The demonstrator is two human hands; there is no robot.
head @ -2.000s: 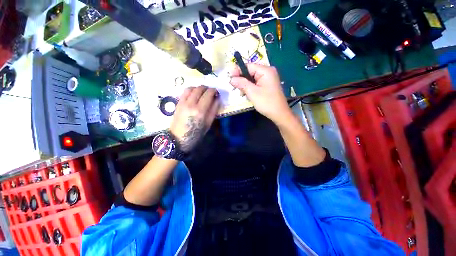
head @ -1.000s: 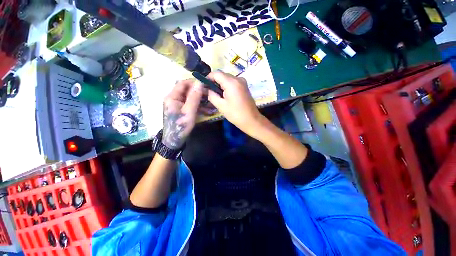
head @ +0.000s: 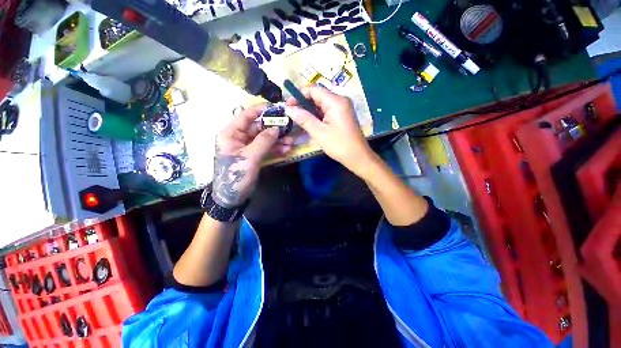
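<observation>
My left hand [head: 238, 146], tattooed on its back, holds a round dark-rimmed watch case [head: 278, 122] above the pale mat's front part. A small pale rectangular piece [head: 275, 121] shows on the case. My right hand [head: 335, 126] holds dark tweezers [head: 301, 98] between thumb and fingers, right of the case. The tweezers' tips are hidden by my fingers or too small to tell. The hanging electric screwdriver [head: 231, 62] points down, its nose just above the case; I cannot tell if its bit touches anything.
The cream mat [head: 204, 88] bears small silver and yellow cells [head: 340, 77]. Black strap-like pieces [head: 293, 34] lie behind. A grey bench unit [head: 85, 149] stands left; a white marker [head: 445, 43] and black fan [head: 481, 24] are right. Red trays [head: 75, 272] stand at both sides.
My hands were apart at first and then came together. The watch case now faces up in clear view in my left hand, and my right hand has moved slightly right with the tweezers.
</observation>
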